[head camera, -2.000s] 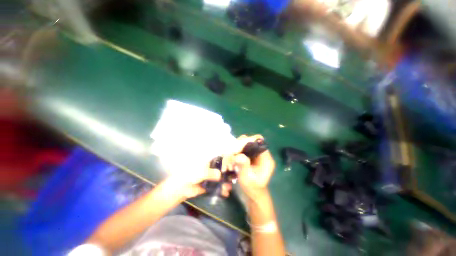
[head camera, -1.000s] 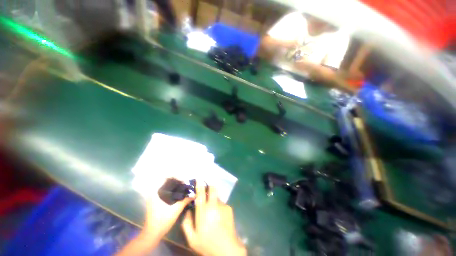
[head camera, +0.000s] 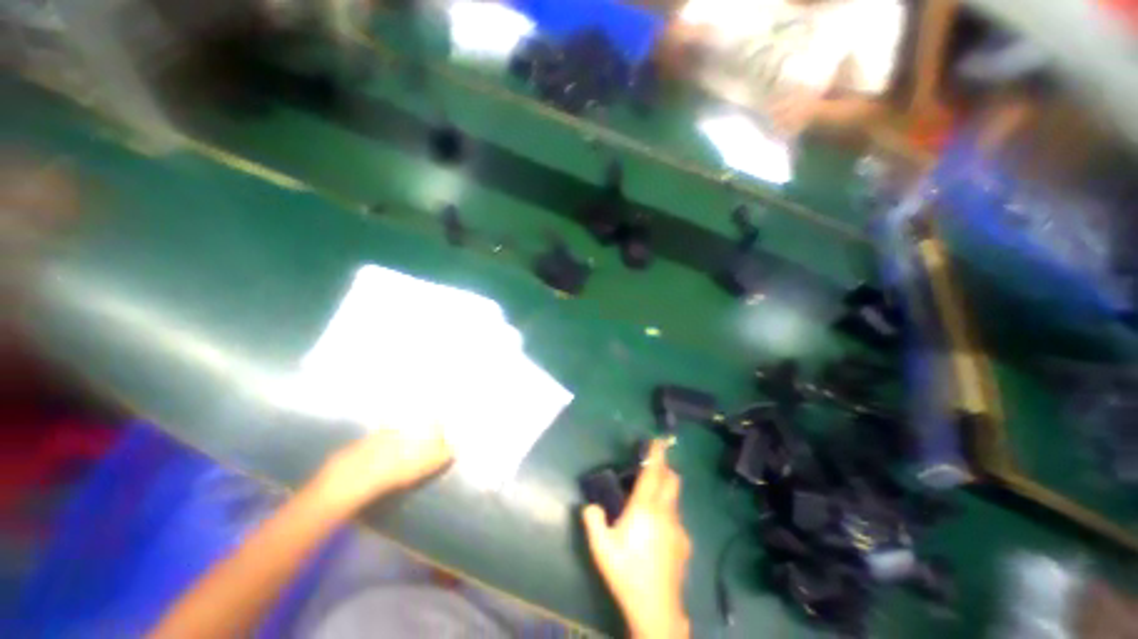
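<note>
A flat stack of glaring white bags (head camera: 437, 362) lies on the green bench. My left hand (head camera: 387, 462) rests at the stack's lower edge; its fingertips are lost in the glare. My right hand (head camera: 640, 537) is to the right of the stack, with thumb and fingers around a black adapter (head camera: 608, 491) near the bench top. Another black adapter (head camera: 685, 403) lies just beyond my right fingertips. A tangled heap of black adapters (head camera: 817, 499) lies to the right of my right hand. The picture is blurred.
A blue bin (head camera: 137, 537) stands at the lower left beside the bench edge. Scattered black units lie on the dark belt (head camera: 524, 181) ahead. A yellowish-brown edged divider (head camera: 958, 337) is at the right. Across the line are a person's arm (head camera: 836, 110), white sheets and blue bins.
My hands, together over the stack one second ago with a black unit between them, are now apart. The right has moved right towards the heap; the left is at the stack's lower edge.
</note>
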